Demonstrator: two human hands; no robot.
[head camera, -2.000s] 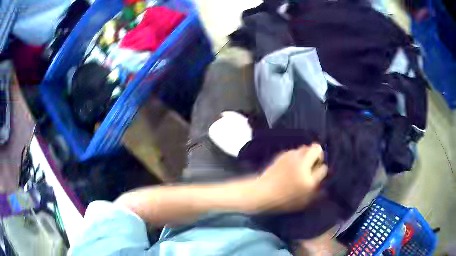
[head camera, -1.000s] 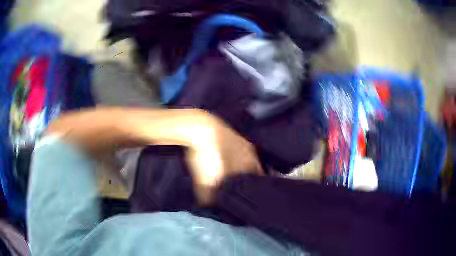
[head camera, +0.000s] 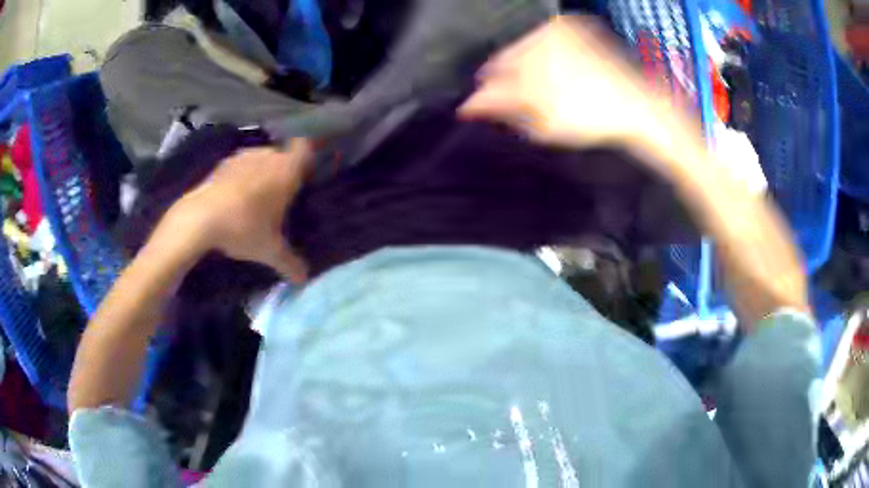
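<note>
A dark purple garment (head camera: 429, 191) lies across my lap, with a grey part (head camera: 419, 67) along its upper side. My left hand (head camera: 248, 205) rests on the garment's left part, thumb spread from the fingers; some fingertips are hidden. My right hand (head camera: 548, 91) is blurred, at the garment's upper right, fingertips closed on cloth at the border of the grey part.
A blue perforated crate (head camera: 57, 191) with red and coloured bits stands at the left. Another blue crate (head camera: 786, 143) with red and white pieces stands at the right. A blue strip (head camera: 305, 43) and dark cloth lie beyond my knees. Pale floor (head camera: 81, 38) shows at the upper left.
The view has swung down onto my lap. Both hands now show on the garment, which is spread across the lap. The dark length that stretched to the right is no longer seen there.
</note>
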